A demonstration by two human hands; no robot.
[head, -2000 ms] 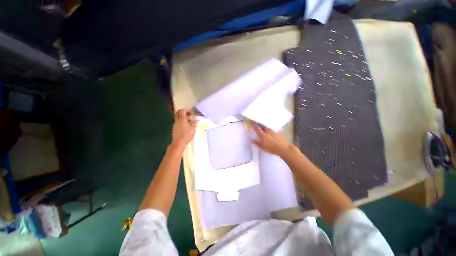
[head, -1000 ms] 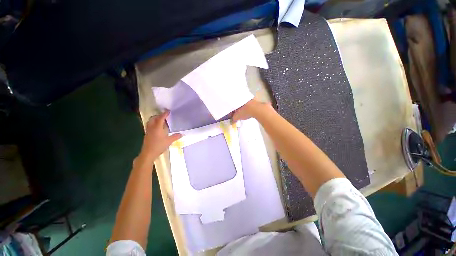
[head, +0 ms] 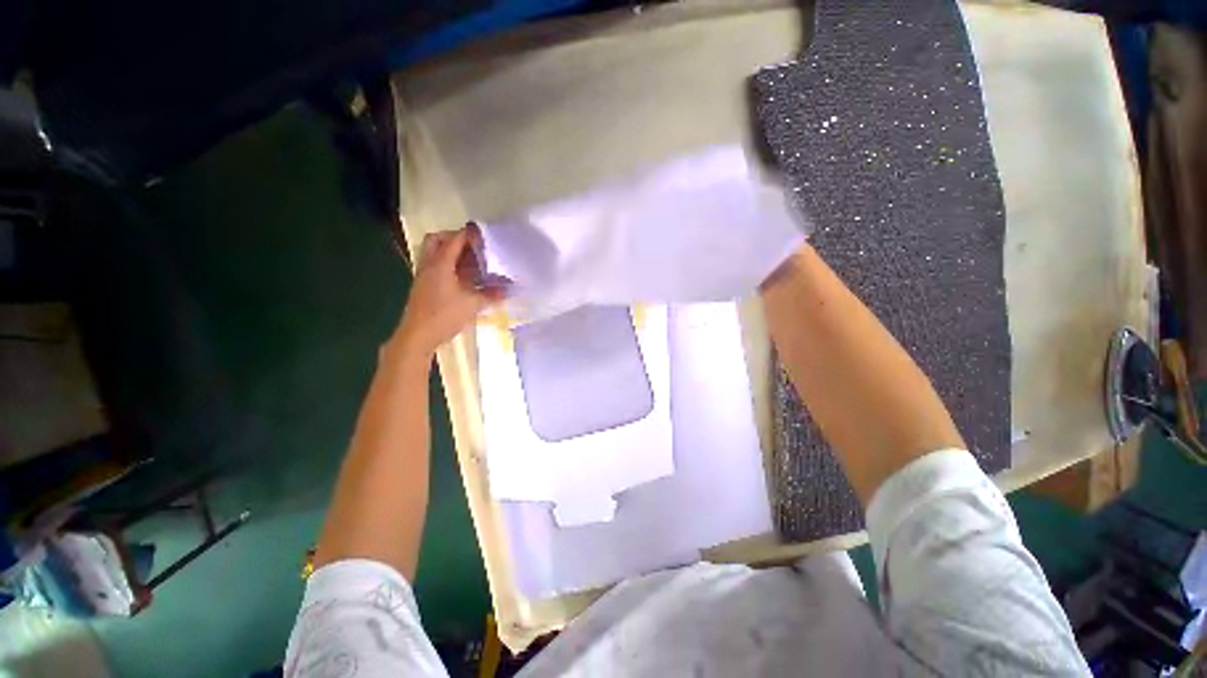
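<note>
The white pocket template (head: 582, 466) with a rounded window lies on the long pale paper pattern piece (head: 721, 437), its tab towards me. The upper part of the paper (head: 649, 232) is folded over and raised, covering the template's far edge; it is partly blurred. My left hand (head: 457, 285) grips the left end of the fold beside the template's far left corner. My right hand (head: 790, 265) is at the right end of the fold; its fingers are mostly hidden behind the paper.
A dark speckled garment panel (head: 900, 265) lies right of the paper on the cream pressing table (head: 582, 106). A steam iron (head: 1134, 384) stands at the table's right edge, its cord running off right. Green floor shows left of the table.
The raised paper flap has come down into a broad fold over the template's far edge. My right hand has moved right, to the fold's right end. The camera view has shifted.
</note>
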